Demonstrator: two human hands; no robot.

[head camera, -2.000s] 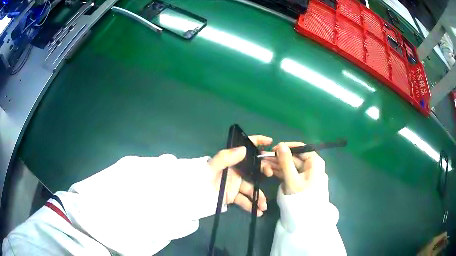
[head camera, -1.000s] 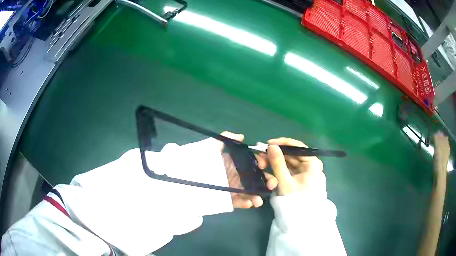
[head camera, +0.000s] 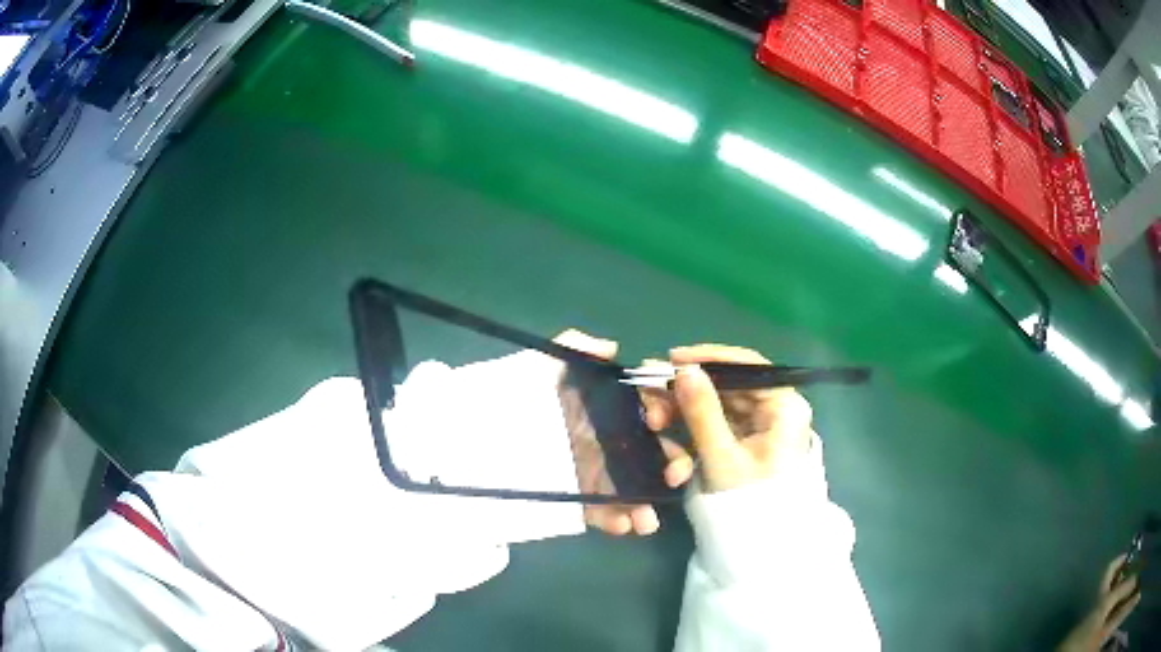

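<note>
A black phone middle frame (head camera: 382, 382) is held above the green belt, its open window to the left and its solid dark end to the right. My left hand (head camera: 611, 510) is behind the solid end, gripping it, with fingers showing at its top and bottom edges. My right hand (head camera: 738, 414) holds black tweezers (head camera: 796, 376). Their pale tips point left at the upper edge of the solid end, with two prongs showing. Some right fingertips are at the solid end's right edge. I cannot tell whether the tips hold anything.
The green belt (head camera: 509, 191) carries another frame (head camera: 1001, 283) at right, beside the red tray (head camera: 936, 96). A pale guide rail (head camera: 357, 32) lies at upper left, near the silver machine fixture (head camera: 172, 77). Another person's hand (head camera: 1110, 609) holds something dark at lower right.
The held frame has swung from near upright to sideways. The frame at upper left has left view. Another frame now lies near the red tray, and the other person's arm has drawn back down.
</note>
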